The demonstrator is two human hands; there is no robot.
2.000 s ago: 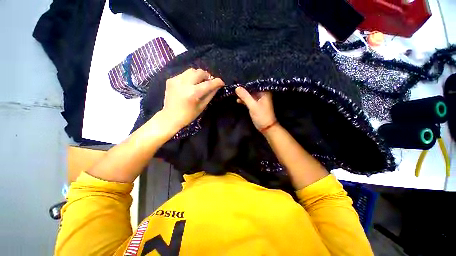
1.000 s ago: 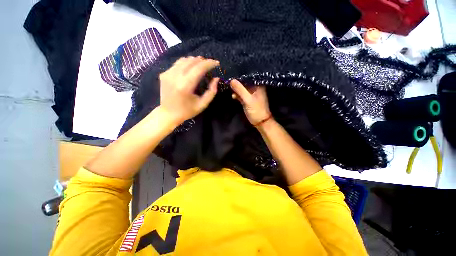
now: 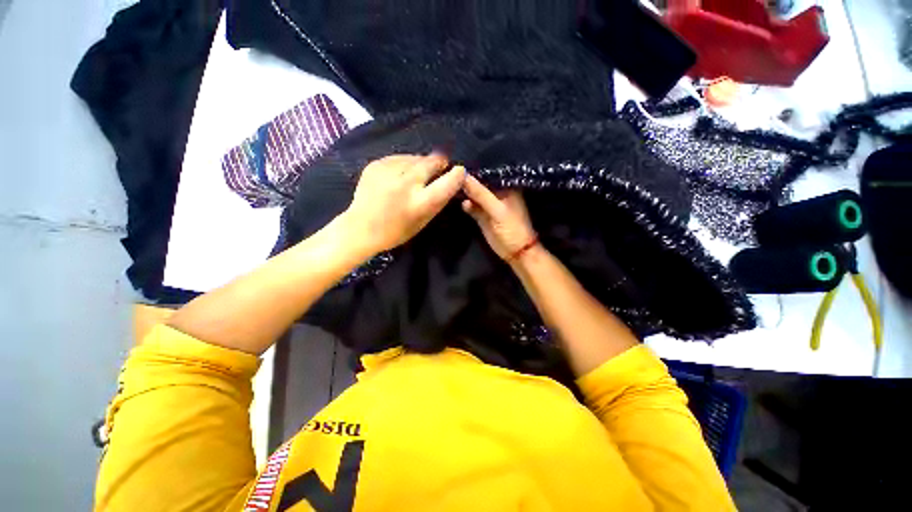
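A black nubby jacket [image 3: 420, 290] with smooth dark lining fills the lap and table edge. Its black-and-white braid trim [image 3: 640, 208] arches across the middle. My left hand [image 3: 402, 200] pinches at the trimmed edge, thumb and fingertips together. My right hand [image 3: 503, 218], with a thin red band at the wrist, holds the same edge from below just to the right, its thumb nearly touching my left fingertips. Some of its fingers are hidden by cloth. No needle or thread can be made out.
A striped bundle [image 3: 285, 150] lies left. Another black garment [image 3: 480, 60] is spread beyond. At the right lie a black flat object [image 3: 640, 50], red holder [image 3: 750, 45], speckled scraps [image 3: 700, 165], fuzzy trim [image 3: 845, 130], thread cones [image 3: 785, 268] and yellow-handled pliers [image 3: 822, 318]. A blue crate [image 3: 720, 410] is below.
A second ago my left hand was raised off the edge with its fingers apart; now it is back at the edge, close to my right thumb. My right hand stays at the trim.
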